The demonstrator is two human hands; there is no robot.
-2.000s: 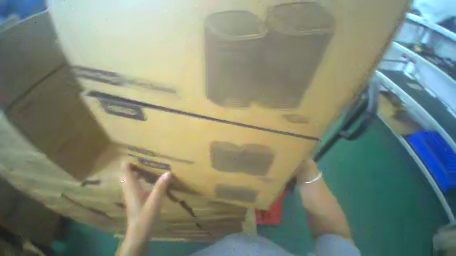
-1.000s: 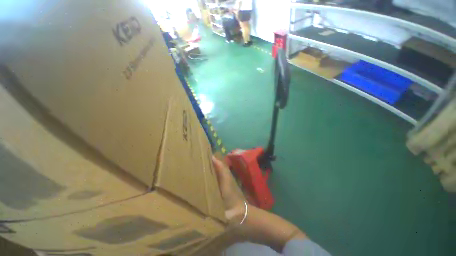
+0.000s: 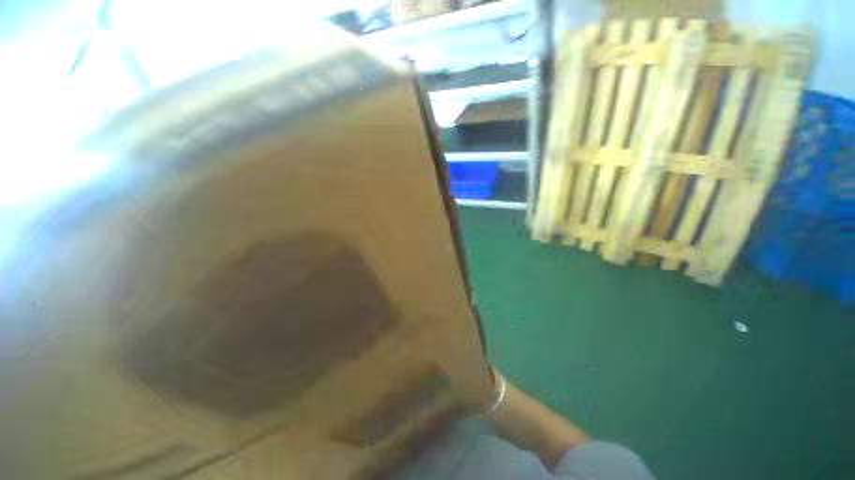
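A brown product carton (image 3: 403, 216), blurred and very close, fills the left and middle of the view. It has a large dark printed picture on its side. A seam near the bottom left suggests another carton under it. My right hand (image 3: 495, 389) is at the carton's lower right edge; the wrist with a thin bracelet shows, and the fingers are mostly hidden by the carton. My left hand is not in view.
Two-tone pale wooden pallet (image 3: 656, 150) leans upright at the upper right. White shelving (image 3: 487, 157) with a blue crate (image 3: 472, 179) stands behind the carton. A crumpled blue thing (image 3: 814, 206) is at the right edge. The floor (image 3: 600, 347) is green, with a small white scrap.
The view has turned right; the red pallet jack has left the picture and the upright pallet has come in. The cartons moved along with me, my right hand still at their edge.
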